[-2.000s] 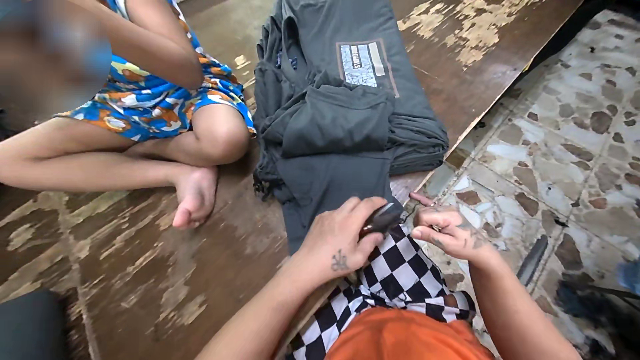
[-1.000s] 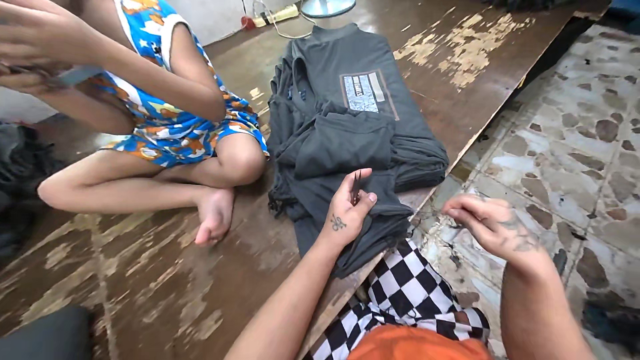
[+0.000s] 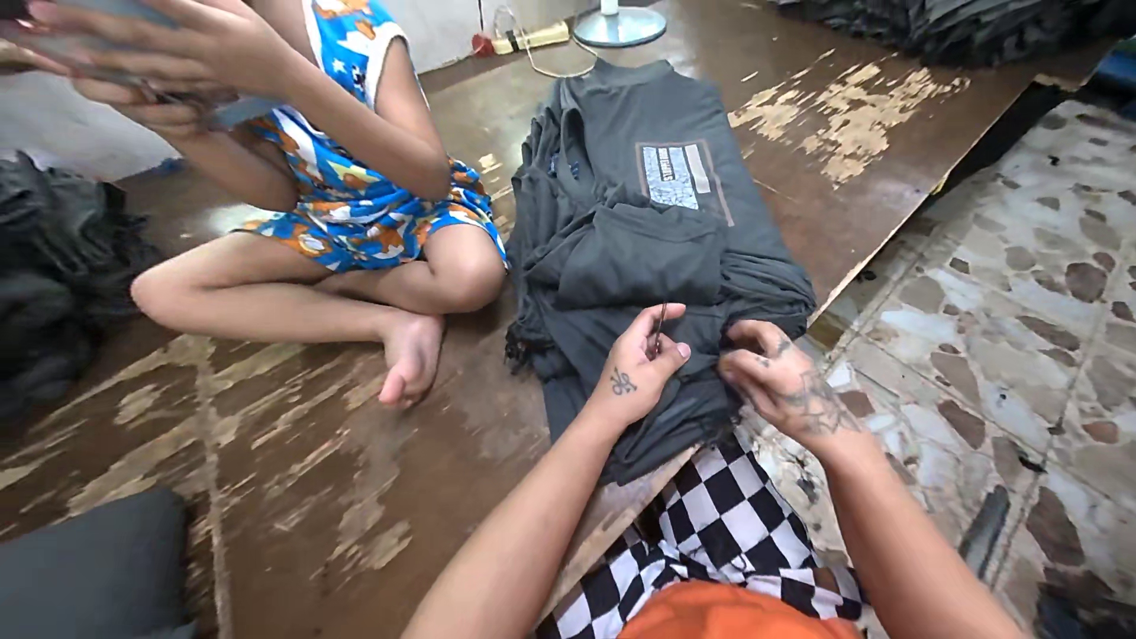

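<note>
A stack of dark grey shirts [image 3: 763, 213], the top one with a printed patch, lies ahead of me with its near part folded and rumpled. My left hand [image 3: 643, 368] is over the near cloth, holding a small thin dark tool [image 3: 658, 330] between thumb and fingers; its exact kind is hard to tell. Just to the right, my right hand [image 3: 781, 382] has its curled fingers on the near right edge of the grey cloth, which bunches at the fingertips.
A person [image 3: 355, 177] sits cross-legged at the left, holding a device. Dark cloth piles stand at far left [image 3: 62, 266] and back right [image 3: 958, 27]. A round stand base [image 3: 619, 27] and a power strip [image 3: 532, 37] are behind. The worn wooden platform's edge [image 3: 887, 240] borders the stone-patterned floor.
My right hand has moved from beside the stack onto the cloth's right edge. The near cloth now lies more bunched. The seated person's hands are raised higher than two seconds ago.
</note>
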